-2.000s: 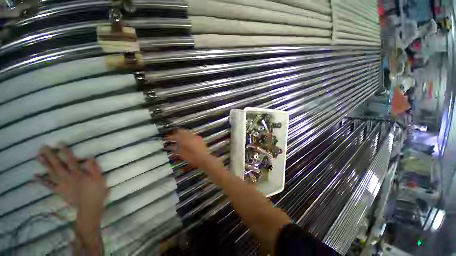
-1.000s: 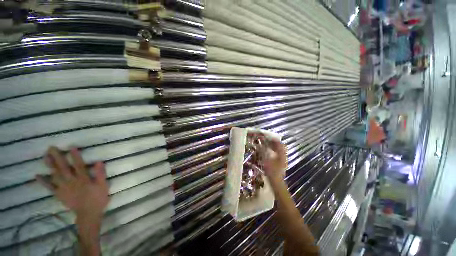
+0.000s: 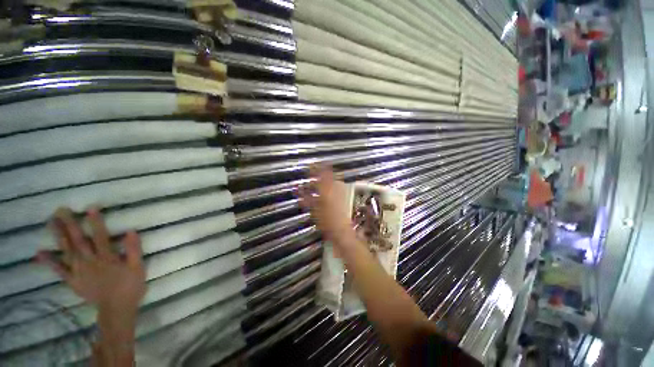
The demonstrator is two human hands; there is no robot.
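My left hand point(image 3: 100, 261) lies flat with fingers spread on the near pleated curtain panel point(image 3: 122, 179), which is whitish with long ridges. My right hand point(image 3: 326, 201) is blurred above the steel tubes point(image 3: 287, 154), between the panel's edge and the clips; whether it holds a clip cannot be told. The white clip tub point(image 3: 400, 215) sits on the tubes, partly hidden by my right forearm, with metal spring clips point(image 3: 373, 218) inside. Small clips point(image 3: 233, 152) sit along the panel's edge. Tan tabs point(image 3: 201, 75) with clips lie at its upper corner.
Another cream pleated panel point(image 3: 373, 57) lies on tubes at the top. A further rack of tubes point(image 3: 459, 265) stands at the lower right. The cluttered workshop, with an orange item point(image 3: 540, 188), shows along the right side.
My right hand went from the panel's edge into the clip tub, then back left out of it. The tub sits slightly lower and left in view. My left hand stays on the panel.
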